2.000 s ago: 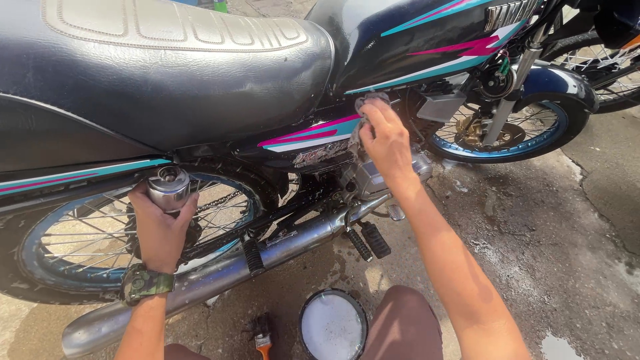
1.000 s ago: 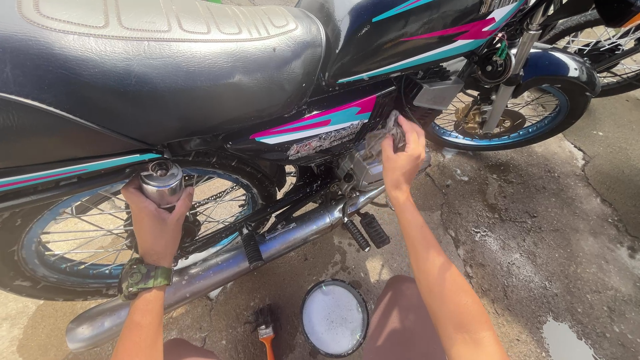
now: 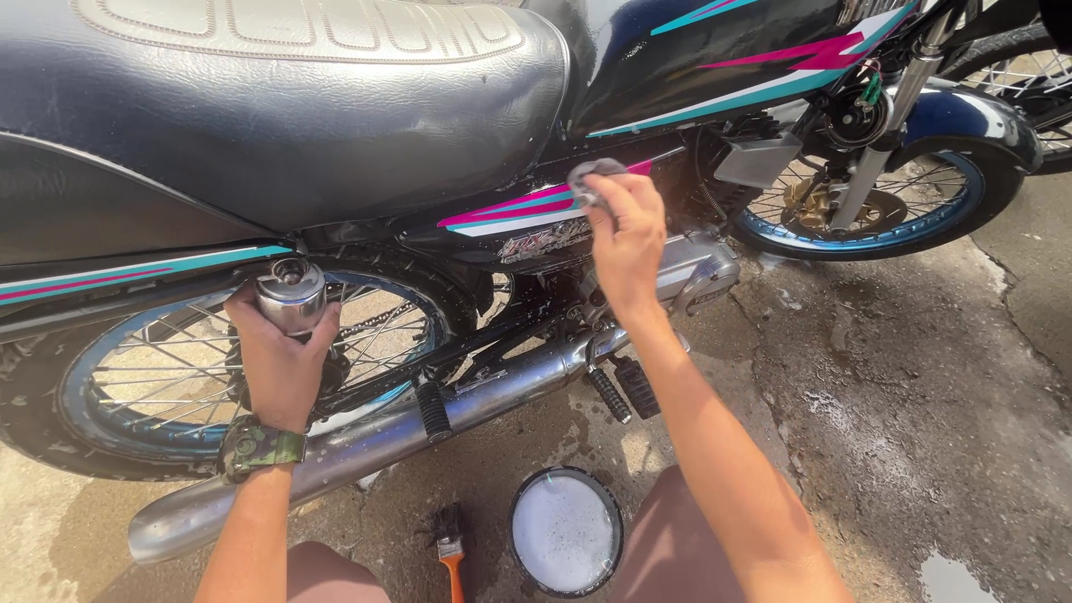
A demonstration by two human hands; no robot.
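My right hand (image 3: pixel 628 230) presses a wet grey cloth (image 3: pixel 593 180) onto the side panel (image 3: pixel 502 213) of a black motorcycle, over its pink, teal and white stripes. At the left, my left hand (image 3: pixel 283 356) grips the chrome rear shock absorber's top (image 3: pixel 291 295), its fingers partly hidden behind the metal. The black seat (image 3: pixel 318 126) lies above both hands, and the rear wheel (image 3: pixel 167 377) is behind my left hand. A camouflage-pattern watch (image 3: pixel 260 448) is on my left wrist.
A round tub of soapy water (image 3: pixel 565 532) stands on the wet concrete between my knees. Beside it lies a paintbrush with an orange handle (image 3: pixel 450 561). The exhaust pipe (image 3: pixel 352 465), footrests (image 3: pixel 632 385) and engine (image 3: pixel 695 272) border the lower side. Another wheel (image 3: pixel 1038 84) is at the upper right.
My right hand has moved with the cloth from the panel's front end near the engine, back and up onto the striped panel. My left hand has kept its hold.
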